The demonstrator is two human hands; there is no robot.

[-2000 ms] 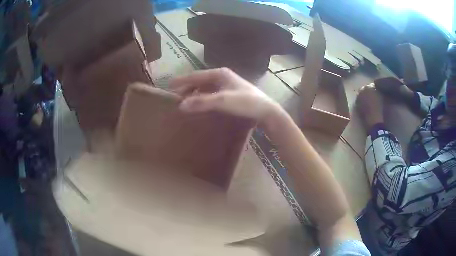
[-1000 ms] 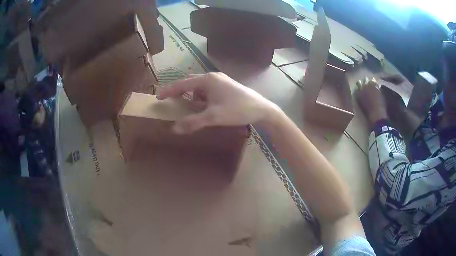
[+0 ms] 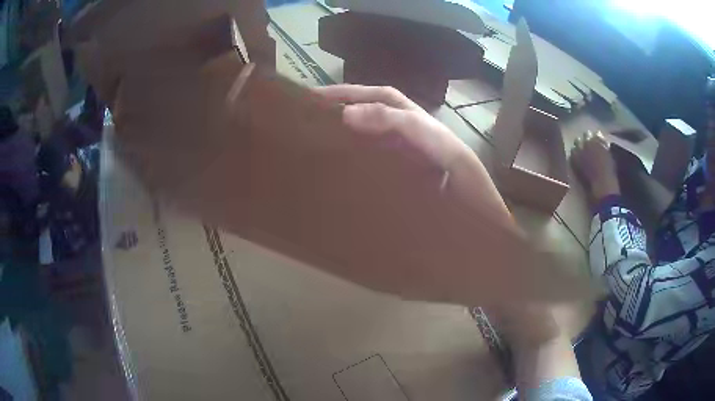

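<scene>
A plain brown box being folded point(image 3: 313, 196) is raised in front of me. A broad, blurred panel of it crosses the middle of the view, tilted down to the right. My right hand point(image 3: 408, 129) is at its upper edge with curled fingers. The panel hides part of the hand and forearm, and the wrist and light blue cuff show below it. My left hand is not in view. The rest of the box's shape is too blurred to tell.
Open brown boxes stand at the far left point(image 3: 168, 27) and far middle point(image 3: 392, 59). A small tray box point(image 3: 537, 184) stands at right, beside another person's hand point(image 3: 594, 160) and patterned sleeve. Stacked blanks point(image 3: 541, 70) lie behind. Printed cardboard point(image 3: 313, 345) covers the surface.
The box has lifted and turned from its place on the surface. Its broad panel now covers much of my right forearm, and the printed lettering below is uncovered. The other person's hand has shifted slightly.
</scene>
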